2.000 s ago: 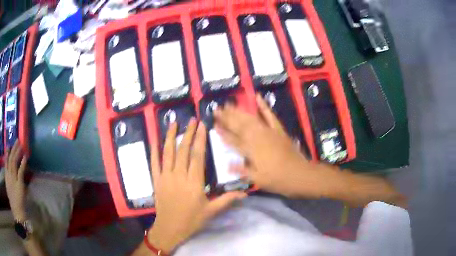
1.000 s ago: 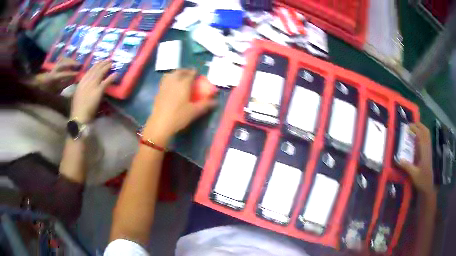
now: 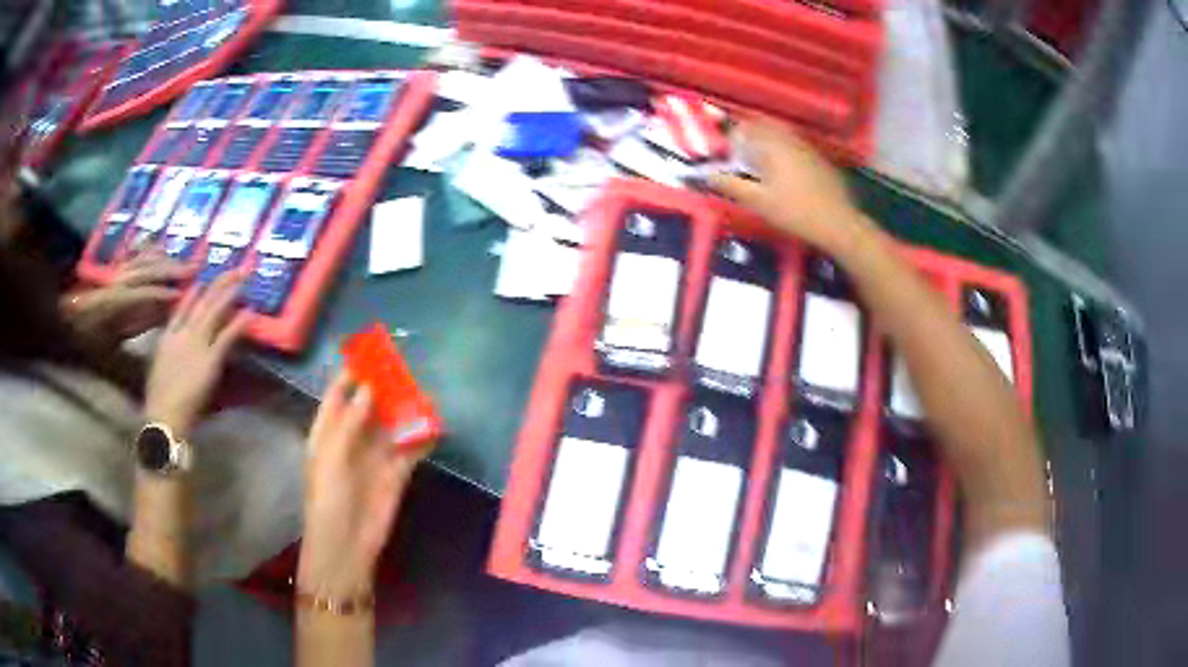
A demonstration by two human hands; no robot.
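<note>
My left hand [image 3: 354, 476] holds a red battery [image 3: 390, 387] by its lower edge, at the bench's front edge left of my tray. My right hand [image 3: 786, 183] reaches over the tray to the battery pile [image 3: 502, 183], near a red-and-white battery [image 3: 692, 127]; whether it grips anything is unclear. The red phone tray [image 3: 521, 456] holds open-backed phones in two rows. Several have white batteries [image 3: 577, 502] in their backs. A phone [image 3: 902, 534] in the lower row shows no white battery. My right arm hides part of the tray's right side.
A co-worker's hands [image 3: 196, 345] are at another red tray [image 3: 341, 248] of keypad phones on the left. Stacked red trays [image 3: 678, 59] stand behind the pile. A blue battery [image 3: 542, 134] lies in the pile and a loose white battery [image 3: 397, 235] left of it. Spare phones [image 3: 1107, 365] lie at right.
My left hand has lifted the red battery from the bench and brought it nearer. My right hand has moved from the tray's right side to the pile. The view has shifted left.
</note>
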